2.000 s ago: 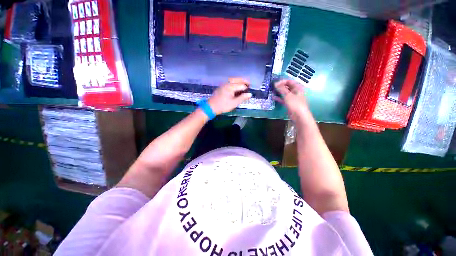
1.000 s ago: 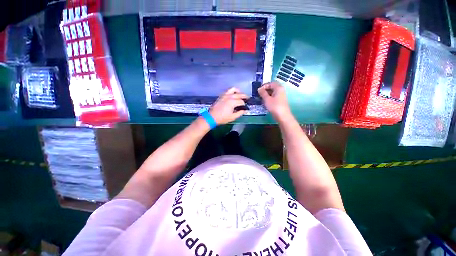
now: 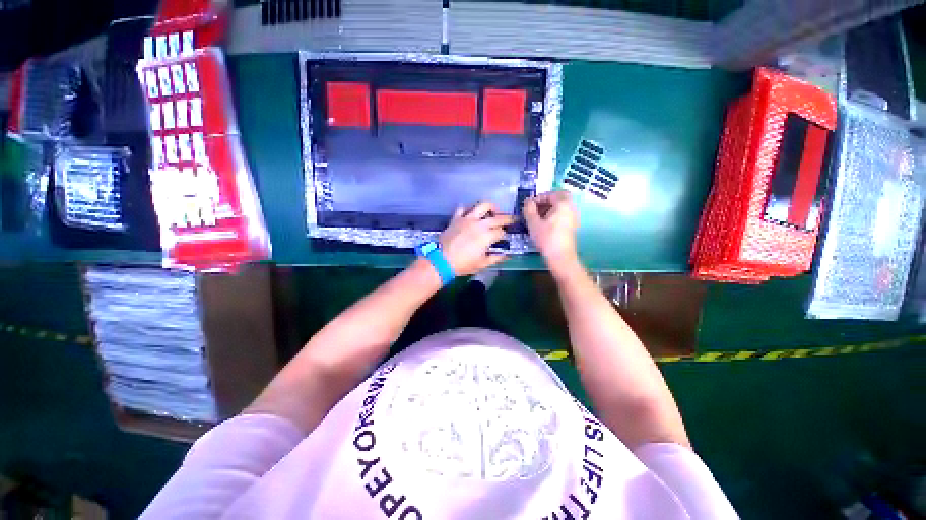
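A dark laptop bottom cover with red film pieces near its far edge lies on a silvery bubble-wrap sleeve on the bench. My left hand, with a blue band at the wrist, is at the cover's near edge, right of its middle. Something small and dark shows at its fingertips; I cannot tell if it is gripped. My right hand is at the cover's near right corner with fingers bent together; what they pinch is hidden. A black strip sheet lies right of the cover.
A label sheet with white rectangles lies on red sheets at left. Farther left is a shiny small-parts tray. Red bubble bags and clear bubble-wrapped panels are at right. A carton stands below the bench at left.
My right hand has moved left from beside the cover onto its near right corner. My left hand stays at the near edge. The camera view has shifted, showing more of the bench's back.
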